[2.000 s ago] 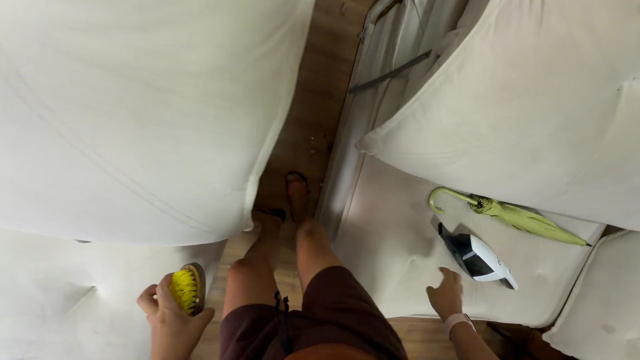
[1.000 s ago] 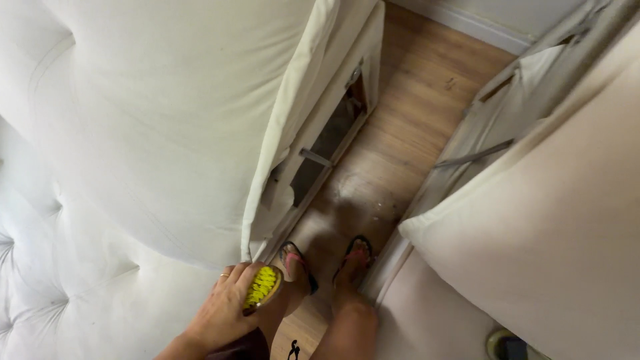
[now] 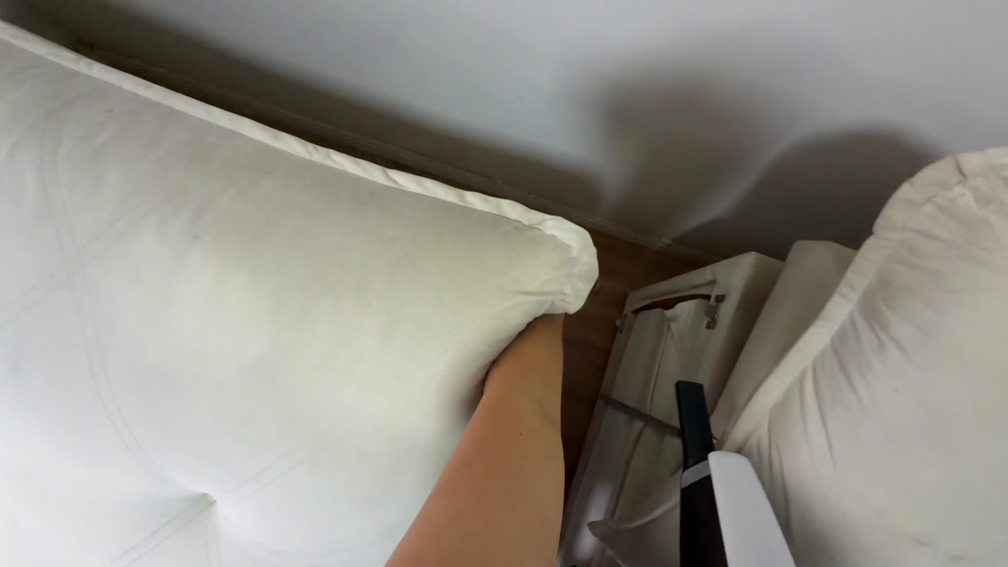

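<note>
A bare forearm (image 3: 504,449), apparently my left, reaches up from the bottom edge to the corner of a large off-white tufted cushion (image 3: 315,315). Its hand is hidden behind that corner, so what it holds or touches cannot be seen. At the lower right, a handheld vacuum cleaner with a white body (image 3: 746,512) and black nozzle (image 3: 694,417) points upward, over the open frame of the right-hand sofa section. My right hand is out of view, as is whatever supports the vacuum.
A pale wall (image 3: 504,71) runs across the top. A narrow strip of wooden floor (image 3: 587,346) lies between the cushion and the fabric-covered sofa frame (image 3: 677,291), which has a metal bar (image 3: 639,415) across it. Another off-white cushion (image 3: 890,394) fills the right side.
The view has shifted strongly toward the wall. The vacuum, lying on the right seat two seconds ago, now points up at the lower right. The yellow-bristled brush in my left hand is no longer visible.
</note>
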